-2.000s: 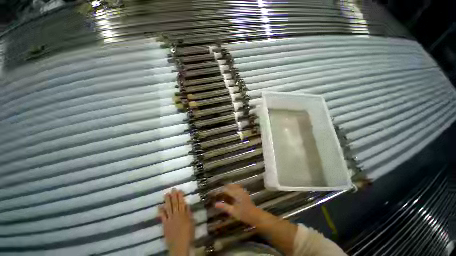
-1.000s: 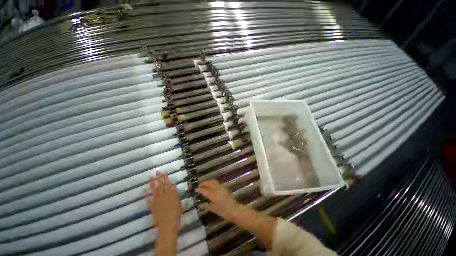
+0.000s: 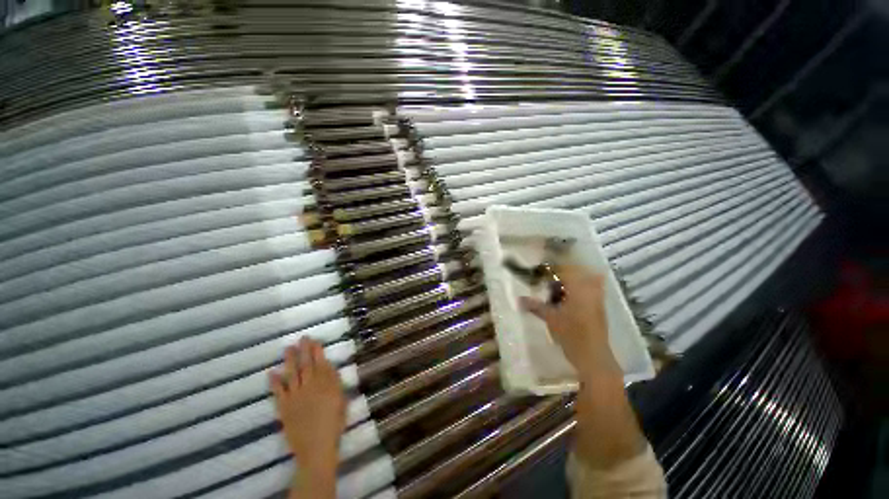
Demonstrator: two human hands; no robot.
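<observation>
My left hand (image 3: 310,400) lies flat, fingers apart, on the left panel of white pleated fabric (image 3: 195,322), near its clipped edge. My right hand (image 3: 577,307) is over and inside the white clip bin (image 3: 517,361). It is blurred; dark metal clips (image 3: 554,283) show at its fingertips, and I cannot tell whether it still grips them. More metal clips (image 3: 356,317) line the fabric edge above my left hand. The rods beside my left hand show no clips.
A right panel of white pleated fabric (image 3: 624,156) lies behind and right of the bin. Bare steel rods (image 3: 429,409) run between the panels. Small tan pieces (image 3: 314,229) sit among the clips. Another rod rack (image 3: 751,419) stands at lower right. A red blurred shape (image 3: 853,312) is at far right.
My right hand has moved from the left panel's clipped edge to the bin on the right. Clips along the lower part of that edge are gone. My left hand stays on the fabric.
</observation>
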